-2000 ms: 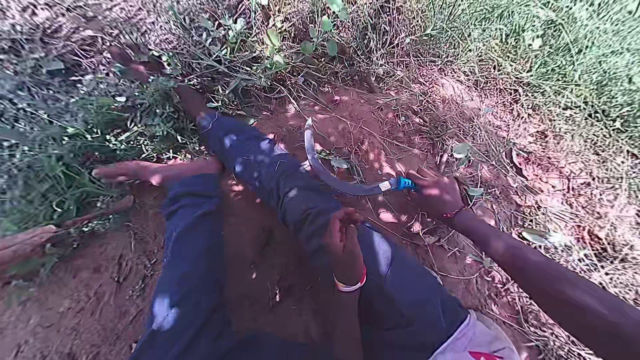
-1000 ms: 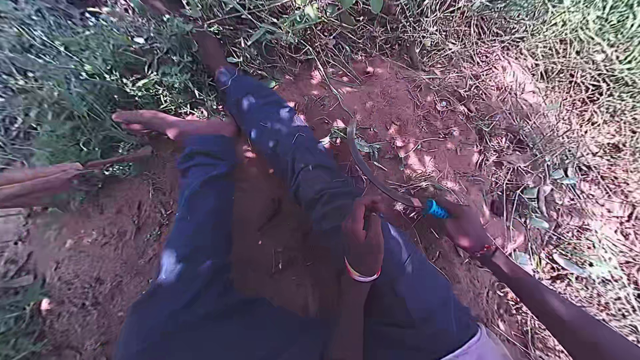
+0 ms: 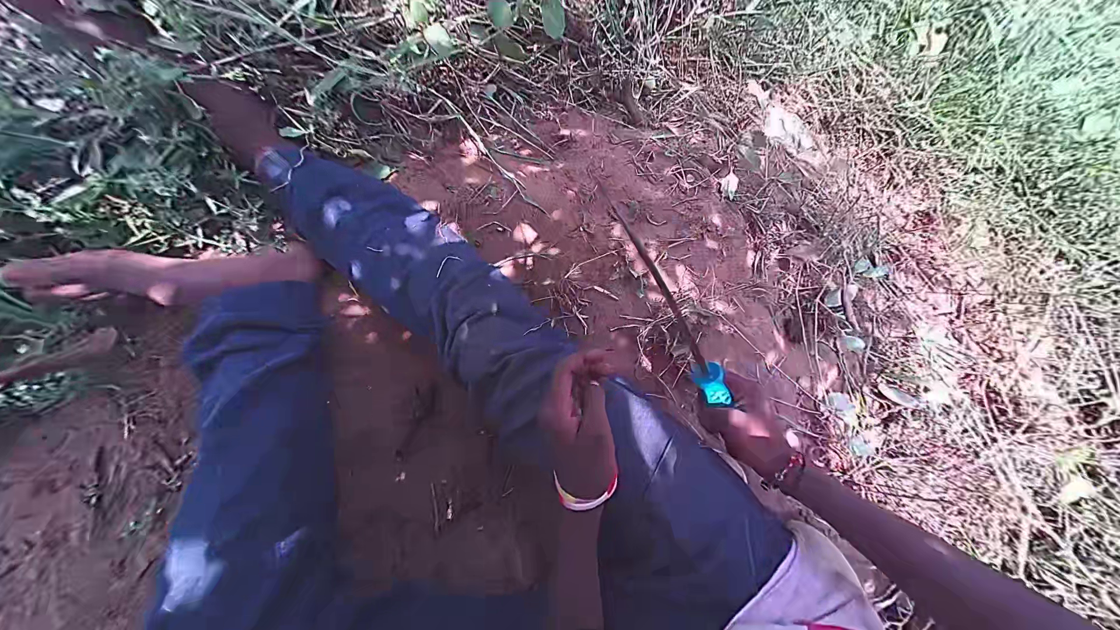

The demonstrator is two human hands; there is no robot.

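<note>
My right hand is closed on the bright blue handle of a sickle. The sickle's dark blade is seen nearly edge-on and points up and to the left over the bare soil beside my outstretched leg. Over the thigh of my dark blue trousers is my left hand, with a white and red band at the wrist. Its fingers are bent, and whether something small lies in them cannot be made out.
Reddish soil with dry stems lies between and beside my legs. Green weeds surround my feet at the left. Dry grass covers the right side. A piece of wood lies at the left edge.
The sickle has turned in my right hand: its broad curve showed two seconds ago, and now the blade looks thin and almost straight. My left hand stays over the thigh.
</note>
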